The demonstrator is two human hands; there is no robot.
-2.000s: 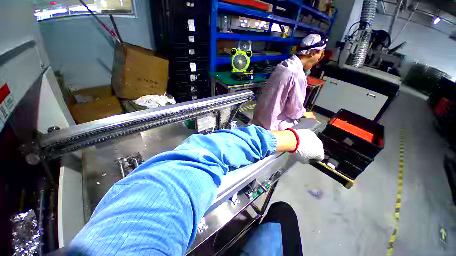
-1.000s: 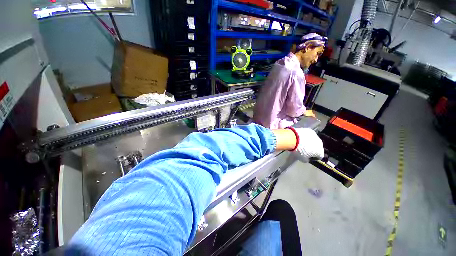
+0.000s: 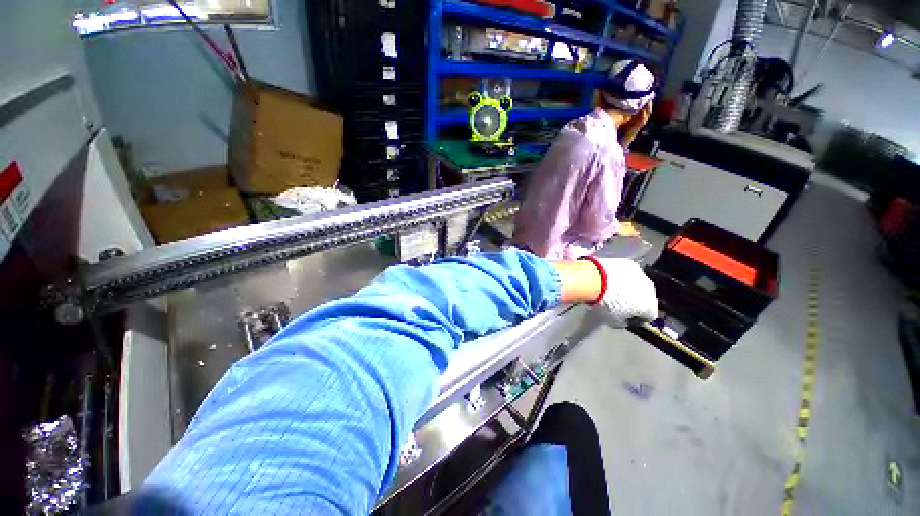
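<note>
My left hand (image 3: 627, 293), in a white knit glove with a red cuff, is at the far right end of the near silver conveyor rail (image 3: 467, 371). My blue-sleeved arm lies along and over this rail and hides much of it. The fingers look bent down over the rail's end; their tips are hidden, and I cannot tell whether they grip it. No held object shows. My right hand is not in view. A parallel chain-edged rail (image 3: 303, 234) runs behind, above the metal conveyor table (image 3: 207, 348).
A person in pink (image 3: 575, 186) is beyond the rail end, one hand raised to the head. Stacked black totes with an orange-red liner (image 3: 714, 259) sit on a low pallet at right. Cardboard boxes (image 3: 285, 139) and blue shelving (image 3: 509, 72) are behind. Crumpled foil (image 3: 52, 466) is lower left.
My left hand and arm stay in nearly the same place. The person in pink has turned the head away and raised a hand to it.
</note>
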